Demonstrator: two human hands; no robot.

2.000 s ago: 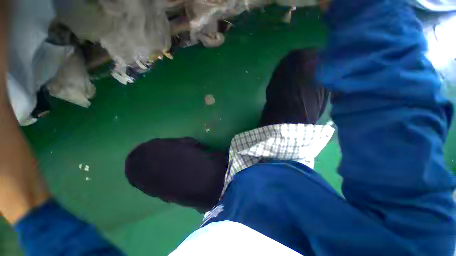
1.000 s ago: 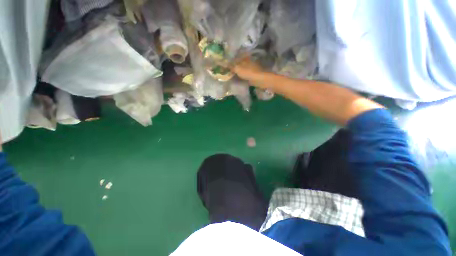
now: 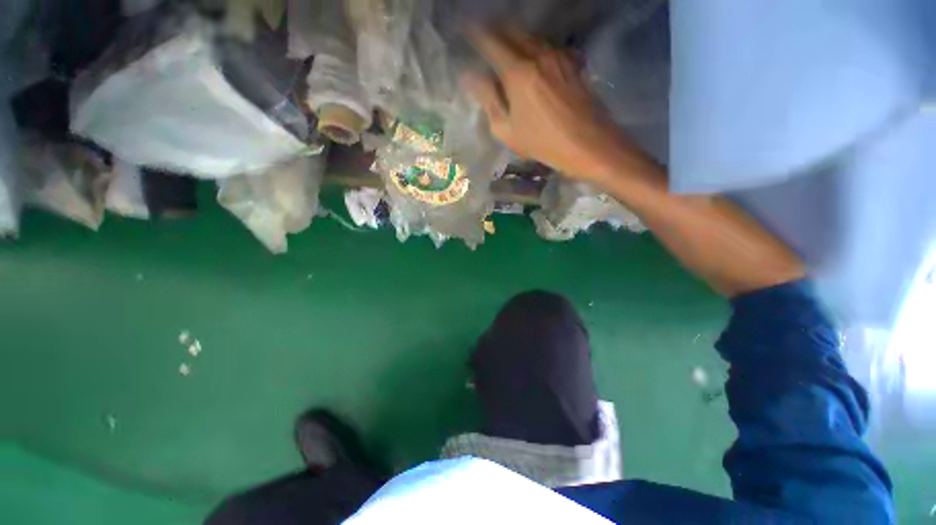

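My right hand (image 3: 539, 103) is at the upper middle, blurred, with fingers apart over the wrapped fabric rolls (image 3: 616, 97). Whether the fingertips touch the wrap is unclear. Cloudy plastic wrapping (image 3: 482, 154) hangs just left of the hand and carries a green and yellow round label (image 3: 429, 179). A roll with a hollow cardboard core (image 3: 339, 121) lies further left. My left hand is not in view.
A pale sheet-wrapped bundle (image 3: 190, 103) bulges out at the upper left. A pale blue drape (image 3: 780, 92) hangs at the upper right, close to my forearm. The green floor (image 3: 257, 297) has small white scraps (image 3: 190, 347). My legs are below.
My right hand has moved up and slightly right, off the label area, and its fingers have spread. The label wrap hangs differently. The left sleeve has left the view. The drape now reaches over more at right.
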